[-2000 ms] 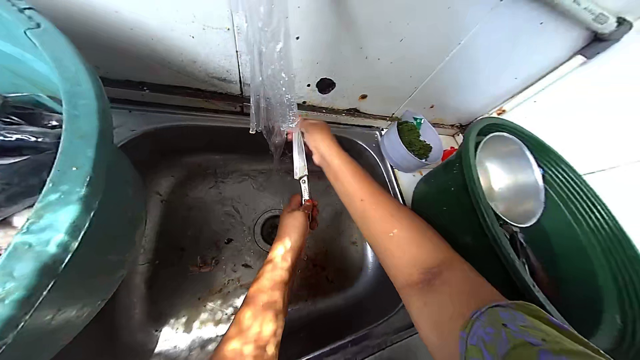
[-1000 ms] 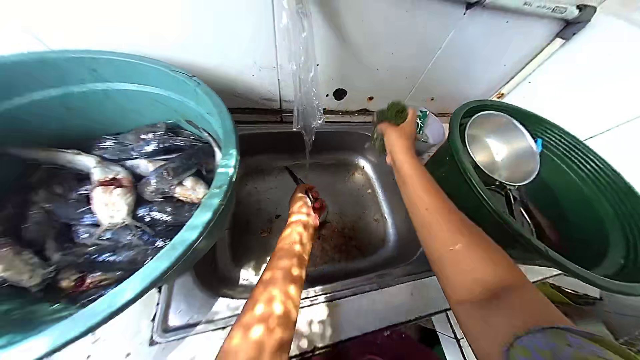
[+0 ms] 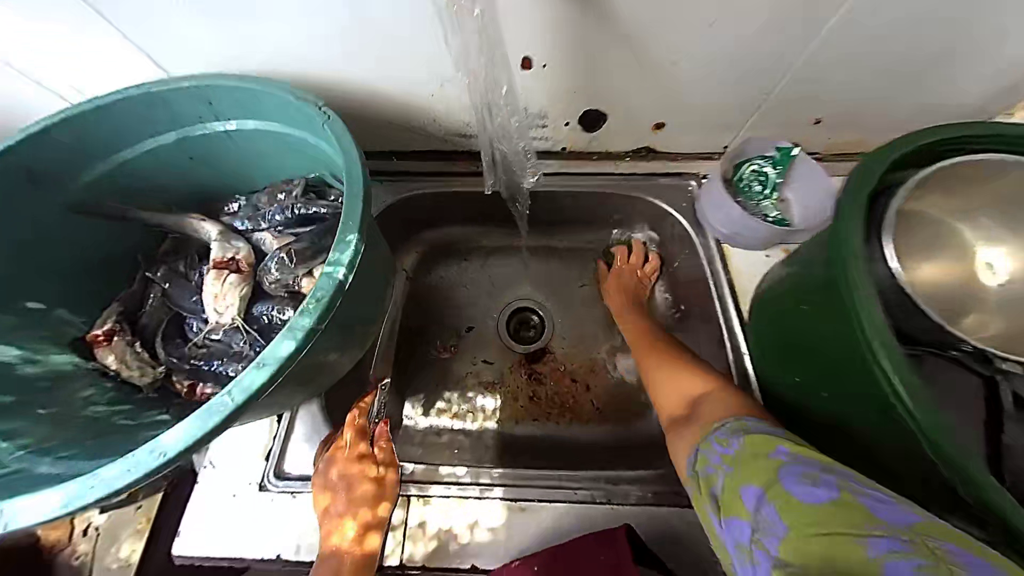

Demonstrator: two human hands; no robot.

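A knife (image 3: 380, 400) is in my left hand (image 3: 358, 472), at the sink's near left corner beside the teal tub; its handle shows and its thin blade points up along the basin's edge. My right hand (image 3: 630, 276) presses a green scouring pad (image 3: 614, 254), mostly hidden under the fingers, against the right part of the steel sink (image 3: 504, 276), with white suds around it. Water runs from a clear plastic sleeve (image 3: 504, 120) above the basin. Reddish scraps (image 3: 552, 388) lie near the drain (image 3: 526, 326).
At the left a large teal tub (image 3: 352, 232) holds several catfish (image 3: 228, 280), some cut. A whitish round container (image 3: 748, 228) with a green wrapper (image 3: 760, 184) stands behind right. A dark green tub (image 3: 824, 320) with a metal pot (image 3: 964, 248) bounds the right side.
My right hand has gone from above the whitish container down into the sink with the green pad. My left hand, with the knife, has moved from the basin's middle to its near left corner.
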